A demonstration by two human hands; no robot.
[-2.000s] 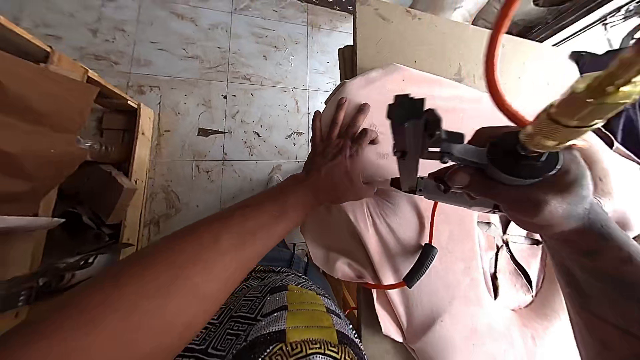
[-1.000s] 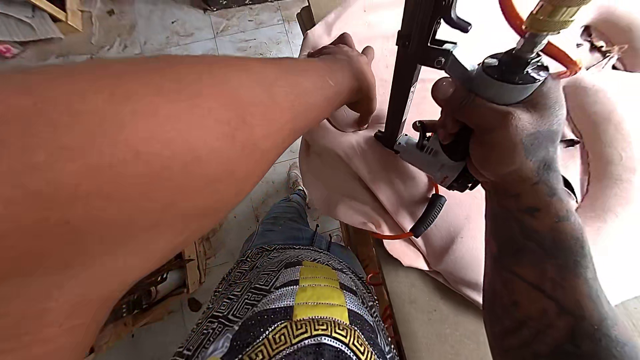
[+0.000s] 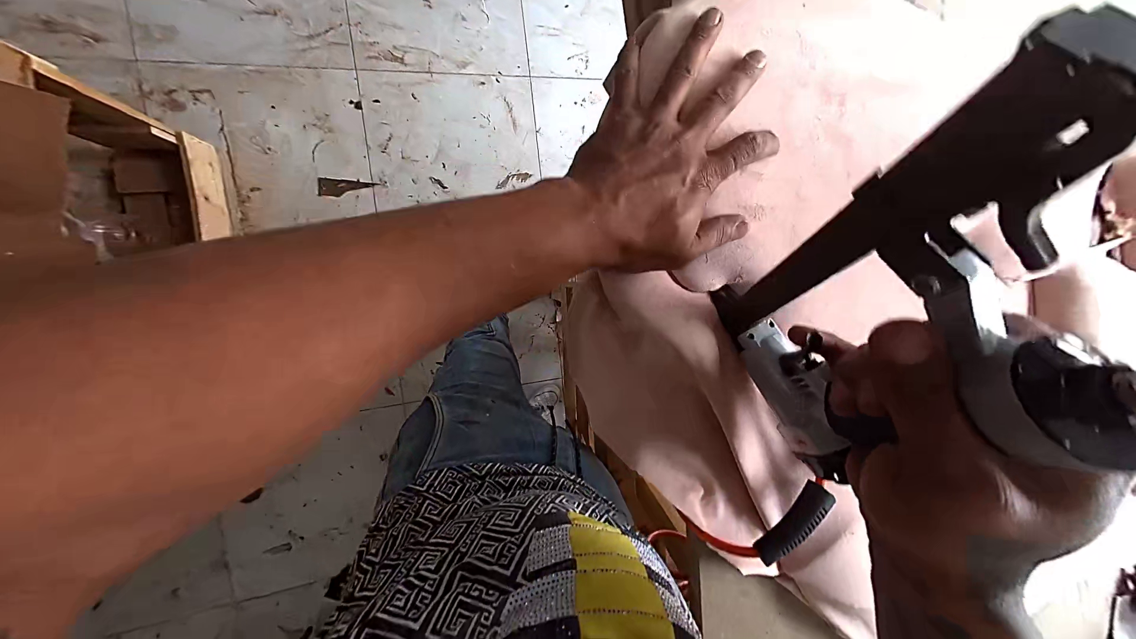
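Observation:
With its fingers spread, my left hand (image 3: 661, 160) lies on the edge of a pale pink sheet of leather or similar material (image 3: 657, 373). My right hand (image 3: 941, 461) grips a pneumatic stapler (image 3: 794, 390) with a long black magazine (image 3: 923, 177) that slants up to the right. The stapler's nose is at the pink material, just below my left hand. An orange air hose (image 3: 723, 541) with a black sleeve (image 3: 795, 524) lies on the material beneath the tool. What lies under my left palm is hidden.
The pink material drapes over a board or table (image 3: 745, 599) at the lower right. A wooden crate (image 3: 206, 182) with blocks inside stands at the left on the scuffed tiled floor (image 3: 444, 133). My patterned shirt and jeans are at the bottom centre, close to the table's edge.
My left hand, with fingers curled one second ago, is now spread flat along the edge of the material. The stapler's magazine has swung from near upright to a slant. The view has shifted.

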